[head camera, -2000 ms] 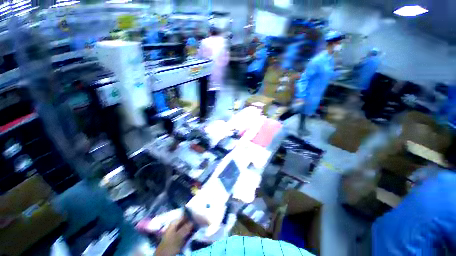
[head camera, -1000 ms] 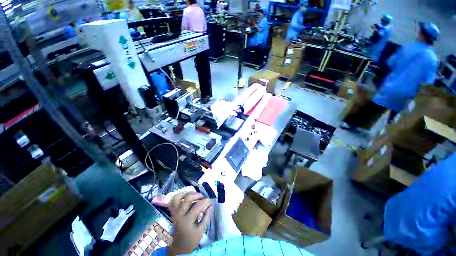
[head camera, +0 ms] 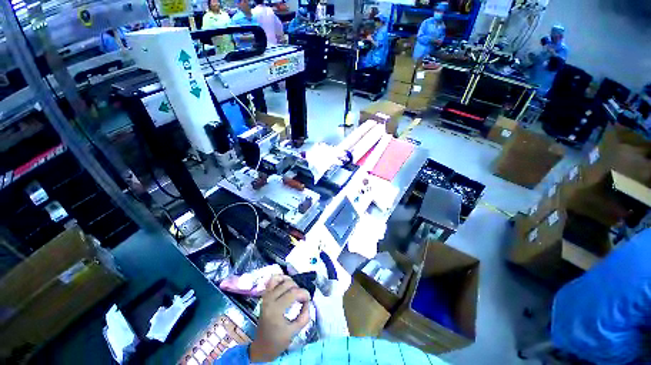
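Observation:
My left hand, bare, comes up from the bottom edge with a blue sleeve. Its fingers are curled, and a small white thing shows between fingers and thumb. A small black piece lies just beyond the fingertips; I cannot tell whether they touch. A second, curved black piece is on the control panel. A pink bag or cloth lies left of the hand, with clear plastic behind it. White soft material is to the right. I cannot make out my right hand.
The gantry machine stands ahead left, its fixture on the bed. A brown parts tray and a black bin with white gloves or cloths are on the green mat. An open carton stands right; a blue-clad person is at the right edge.
The view has steadied and shifted slightly. My left hand has turned a little, and the white thing shows more clearly. The black pieces have changed angle. A person walking at the right has left that spot.

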